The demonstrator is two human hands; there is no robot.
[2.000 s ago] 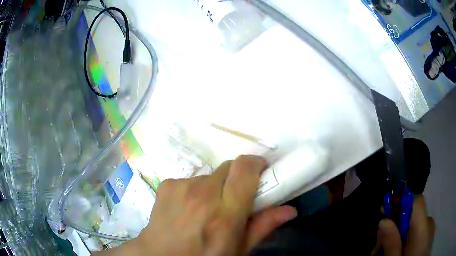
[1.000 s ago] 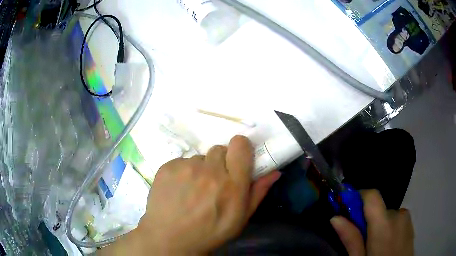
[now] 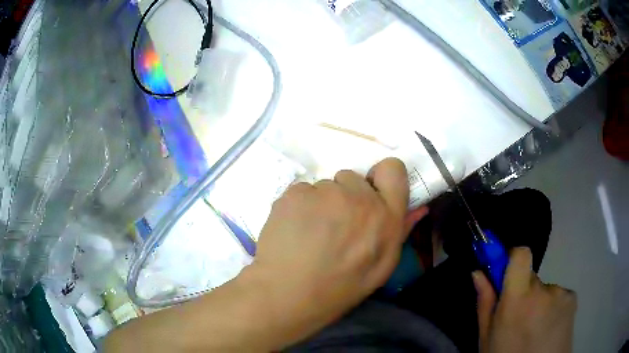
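My left hand (image 3: 338,227) is closed around a thick white syringe barrel (image 3: 422,180) at the sheet's front edge. The barrel's printed label shows just right of my fingers; the rest is hidden under the hand. My right hand (image 3: 527,303) holds a saw or long-bladed knife by its blue handle (image 3: 490,256). The narrow dark blade (image 3: 448,176) points up and left, and its middle passes over or beside the barrel's right end; I cannot tell whether they touch. A thin tan stick (image 3: 355,133) lies on the white sheet above my left hand.
Stacked clear trays (image 3: 76,158) fill the left side. A clear-grey hose (image 3: 272,103) curves across the sheet, and another stretch crosses the upper right. A black cable loop (image 3: 134,52) lies at the upper left. White blocks lie lower left. Photo pictures are at the upper right, with pale floor beyond.
The blade has turned from broad side-on to nearly edge-on. The view has shifted, so the bench items sit higher and farther right. My left hand still holds the barrel.
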